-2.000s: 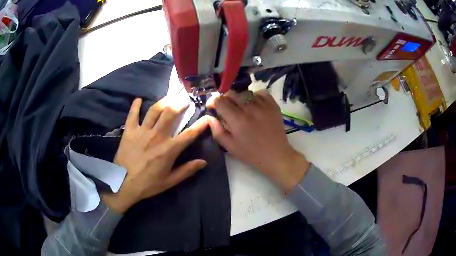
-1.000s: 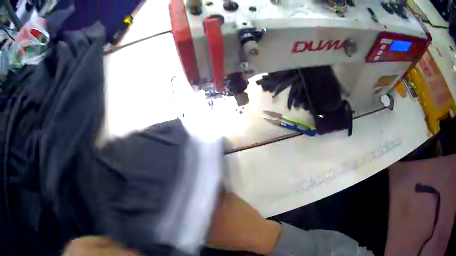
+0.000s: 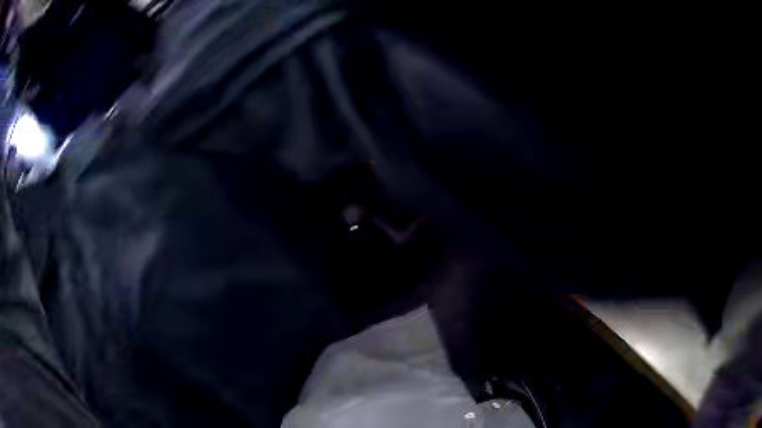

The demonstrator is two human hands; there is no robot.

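Note:
Dark cloth (image 3: 159, 259) fills the left and middle of the view, close to the camera and blurred, with soft folds at the top. A pale grey cloth or piece (image 3: 384, 368) shows at the bottom middle; I cannot tell whether it is lining or something else. Neither my left hand nor my right hand can be made out. The sewing machine cannot be seen.
A small bright light patch (image 3: 30, 136) lies at the upper left edge. A pale surface (image 3: 664, 338) with a brownish edge beside it shows at the lower right. The upper right is nearly black.
The view has swung away from the sewing machine and table and become dark. Dark cloth now covers most of it. The right hand and forearm seen a second ago are out of sight.

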